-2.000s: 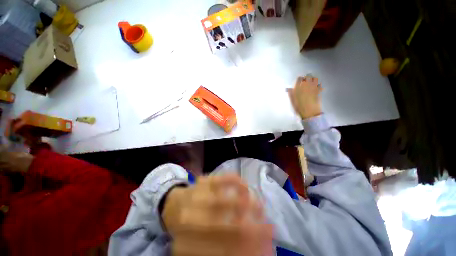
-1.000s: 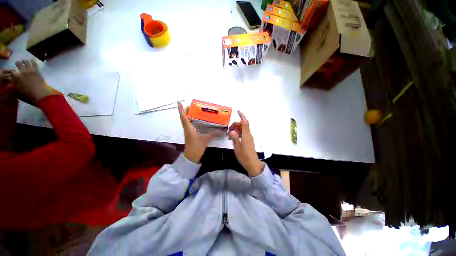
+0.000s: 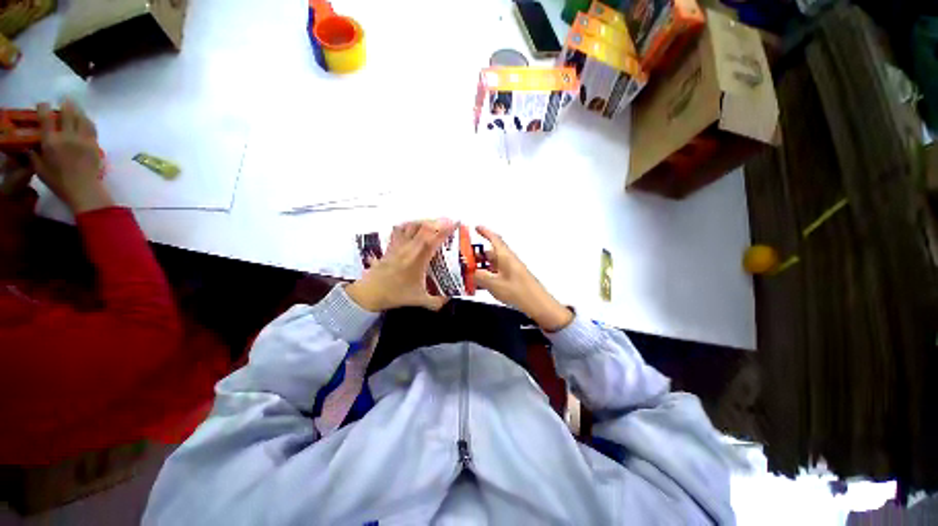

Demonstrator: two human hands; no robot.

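Note:
A printed retail box (image 3: 449, 269) with an orange top and white and black faces is held at the table's front edge, turned on its side. My left hand (image 3: 406, 265) grips its left part, fingers over the upper face. My right hand (image 3: 514, 279) is at its orange end on the right, fingertips touching it; the fingers partly hide this end. A dark printed part (image 3: 368, 250) shows left of my left hand. A yellow-green sticker strip (image 3: 606, 275) lies on the table to the right of my right hand.
Retail boxes (image 3: 527, 100) stand at the back, beside an open brown carton (image 3: 674, 118). A phone (image 3: 537, 28), a yellow and orange round holder (image 3: 339, 43) and another carton (image 3: 121, 36) are farther off. Paper sheets (image 3: 334, 203) lie left. A red-sleeved coworker (image 3: 113, 262) handles an orange box. Cardboard is stacked right.
The retail box has turned from orange top up, with its orange end now toward my right hand. My left hand has closed over it. The coworker's hand now holds an orange box.

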